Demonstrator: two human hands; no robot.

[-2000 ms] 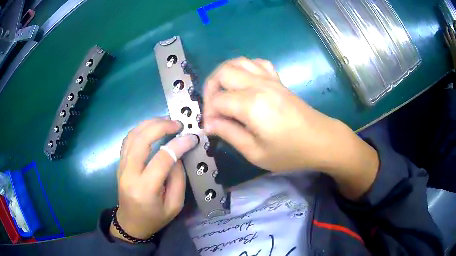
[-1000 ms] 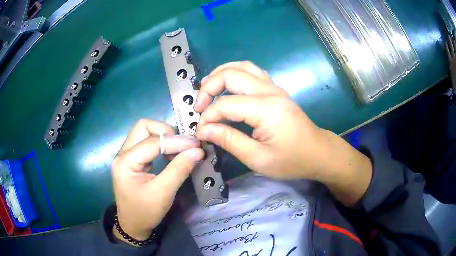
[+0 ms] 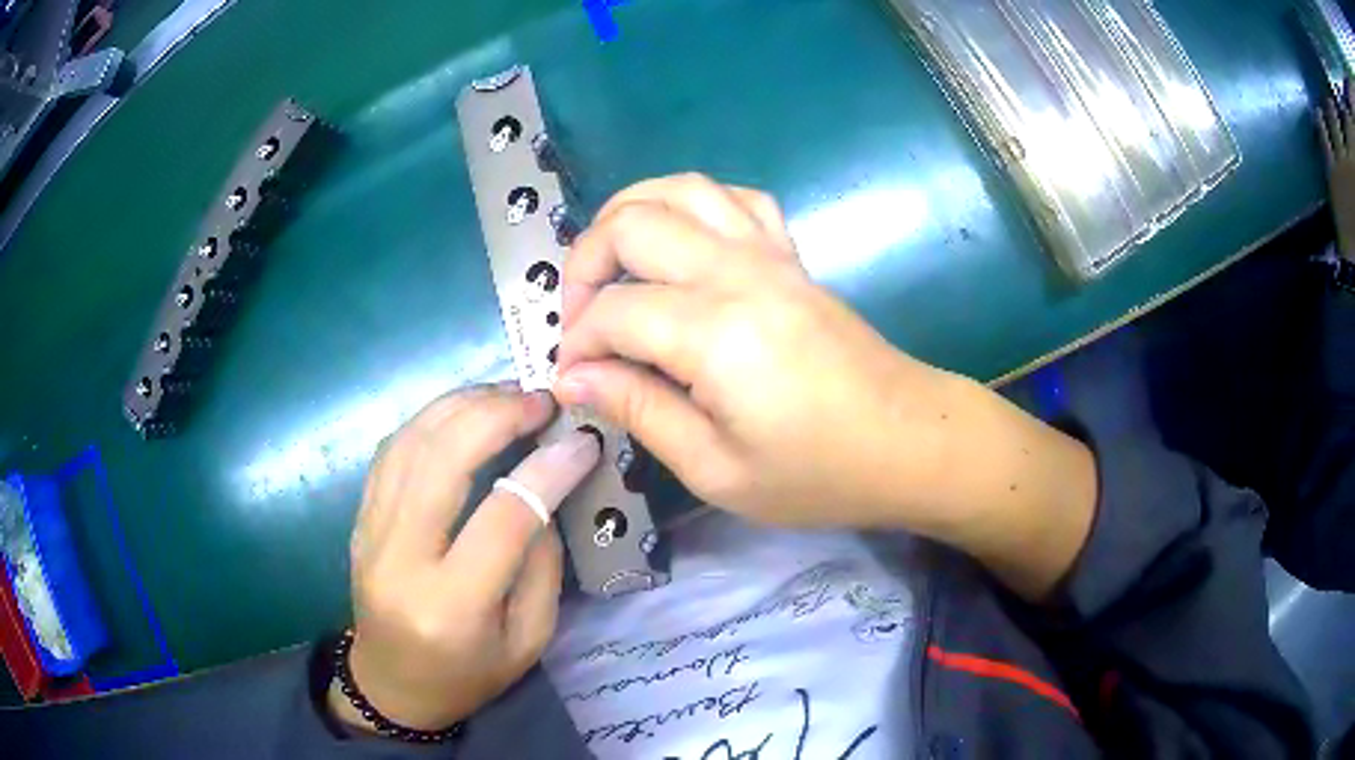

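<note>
A grey multi-hole metal bar (image 3: 505,178) lies lengthwise in front of me, its scalloped edge to the right. Bright tips show inside several dark-ringed holes. My left hand (image 3: 468,542), with a whitish wrap on one finger, rests its fingertips on the bar's lower middle, one at a hole. My right hand (image 3: 713,349) is over the bar's middle, thumb and fingertips together at its surface beside the left fingertips. The right fingers hide part of the scalloped edge. Whether they pinch a small part cannot be seen.
A second grey bar (image 3: 196,282) lies at the left. A clear plastic tray (image 3: 1100,134) lies at the upper right. A blue bin (image 3: 67,579) and a red bin (image 3: 18,639) stand at the lower left. Blue tape (image 3: 600,18) marks the green bench. Another person's hand (image 3: 1342,164) shows at the right edge.
My left thumb and finger, together at the bar a second ago, are now spread, with fingertips on its face. My right fingertips stay at the bar's middle. The bar sits slightly higher and further left in view.
</note>
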